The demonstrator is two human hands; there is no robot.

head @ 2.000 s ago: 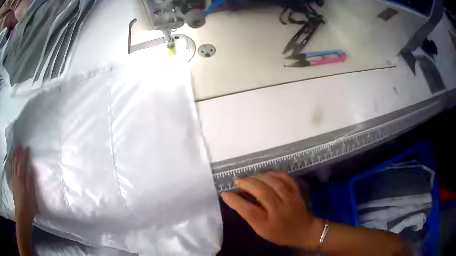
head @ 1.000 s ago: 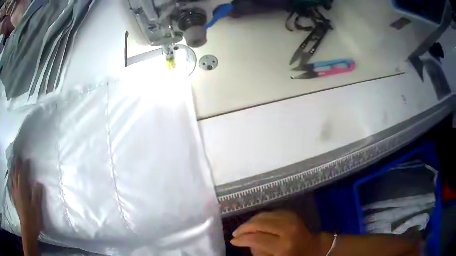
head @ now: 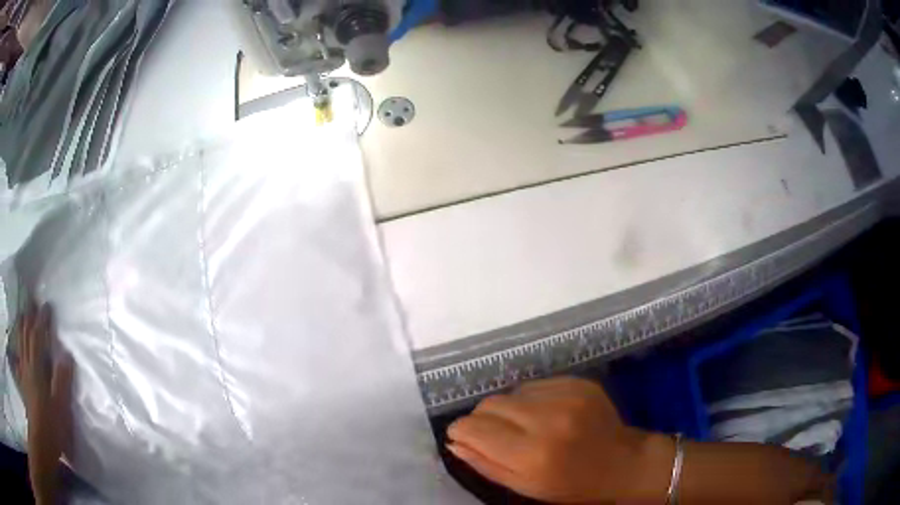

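The white fabric panel [head: 286, 296] lies over the left of the table, with parallel stitched lines. Its top edge reaches the presser foot and needle [head: 321, 99] under the bright lamp. My left hand [head: 41, 395] lies at the panel's left edge, fingers pointing up; whether it grips the cloth cannot be told. My right hand [head: 538, 434] is at the table's front edge, just right of the panel, with fingers bent together. Its fingertips are near the panel's edge; what is under them is hidden.
Thread snips [head: 632, 124] and black scissors [head: 600, 74] lie on the machine bed. Grey cut pieces [head: 74, 89] lie at the upper left. A measuring tape [head: 592, 343] runs along the front edge. A blue bin [head: 696, 395] with cloth stands below at right.
My right hand has moved from the tape down to just below the table edge, and its fingers have drawn together. The view has shifted slightly; the panel stays under the needle area.
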